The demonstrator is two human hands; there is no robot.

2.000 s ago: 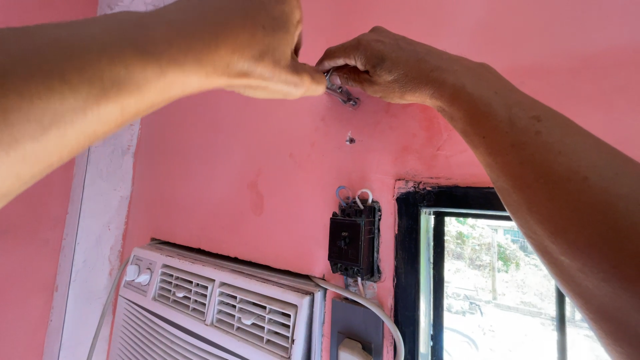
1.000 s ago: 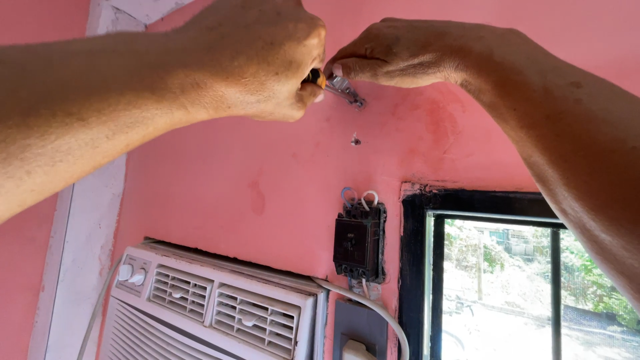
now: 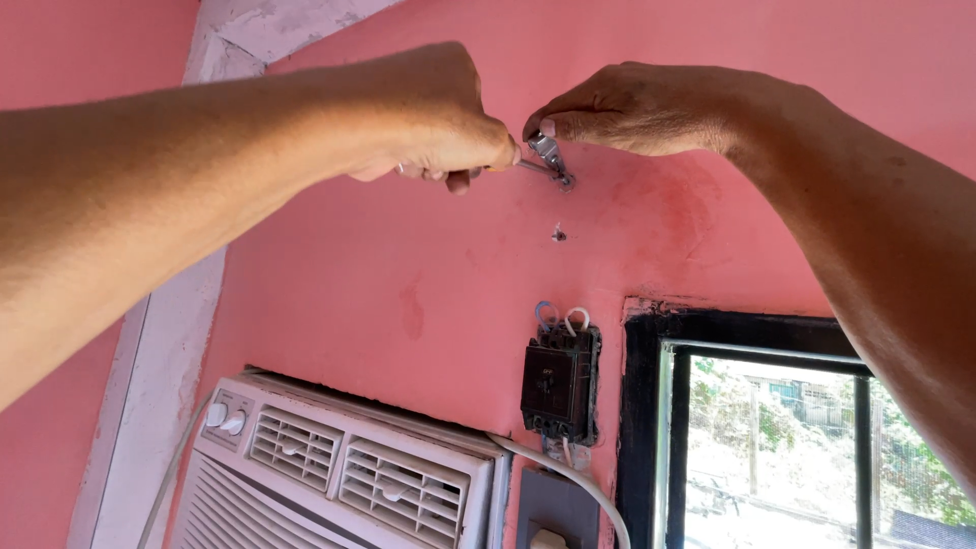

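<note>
My left hand [image 3: 450, 130] is closed around a screwdriver [image 3: 537, 167], mostly hidden in the fist; its metal shaft points right, to the base of a metal bracket [image 3: 547, 149] on the pink wall. The fingertips of my right hand [image 3: 618, 114] hold the bracket's upper end, which stands out at a slant. Below the bracket, a small hole with a fixing [image 3: 559, 234] shows in the wall. Farther down is a black circuit breaker [image 3: 550, 381], with a blue wire loop [image 3: 544, 311] and a white wire loop [image 3: 577, 320] at its top.
A window air conditioner [image 3: 343, 473] sits at the lower left, its pale cable [image 3: 568, 471] curving past a grey outlet plate [image 3: 557, 503]. A black-framed window [image 3: 644, 427] is at the lower right. Pale trim [image 3: 160, 381] runs down the wall at left.
The right hand's fingers have risen slightly off the bracket's base, and more of the bracket and the screwdriver shaft shows between the hands. The view has shifted.
</note>
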